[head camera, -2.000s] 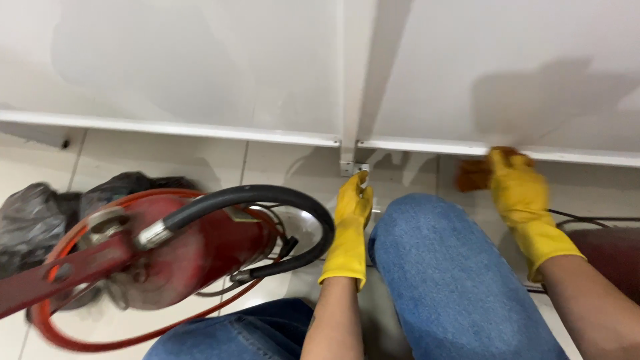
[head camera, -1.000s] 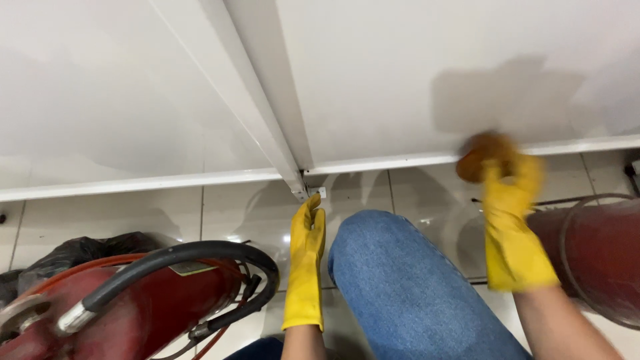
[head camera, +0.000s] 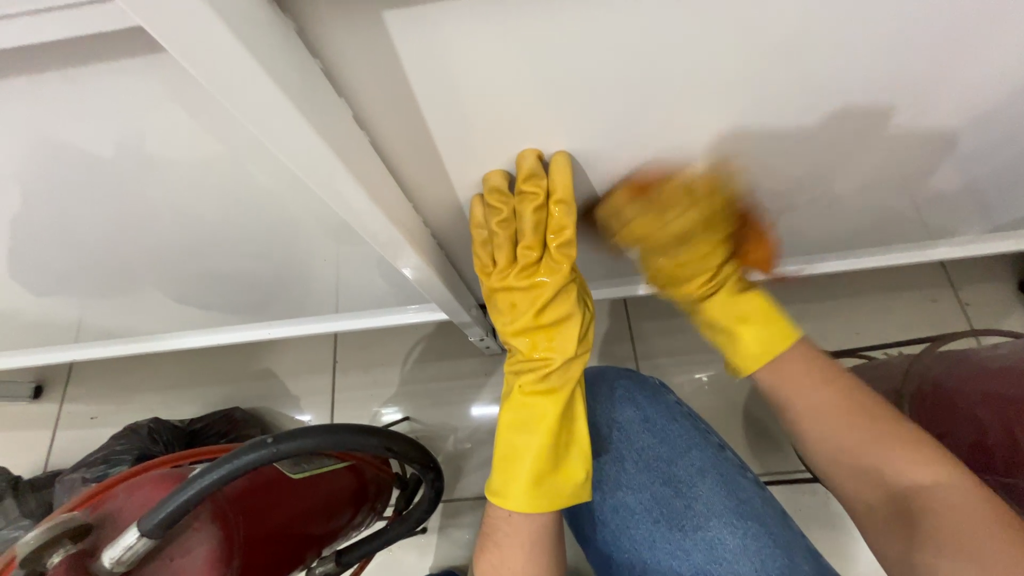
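My left hand (head camera: 532, 272), in a wet yellow rubber glove, lies flat on the white panel (head camera: 640, 80), just right of a white metal post (head camera: 320, 136). Its fingers point up the panel and hold nothing. To its right, my right hand (head camera: 688, 232), gloved the same way and blurred, grips an orange-brown cloth or sponge (head camera: 756, 240) against the panel, above its lower rail (head camera: 896, 256). Which of the two it is, I cannot tell. The glove hides part of it.
A red fire extinguisher (head camera: 248, 512) with a black hose (head camera: 320, 436) lies at the lower left beside black plastic bags (head camera: 168, 440). Another dark red cylinder (head camera: 960, 400) is at the right. Light tiles (head camera: 400, 376) cover the floor, and my jeans-clad knee (head camera: 672, 464) is near the panel.
My left hand has moved from the foot of the post up onto the panel. The right hand has come left along the panel, closer to it, with the orange-brown thing.
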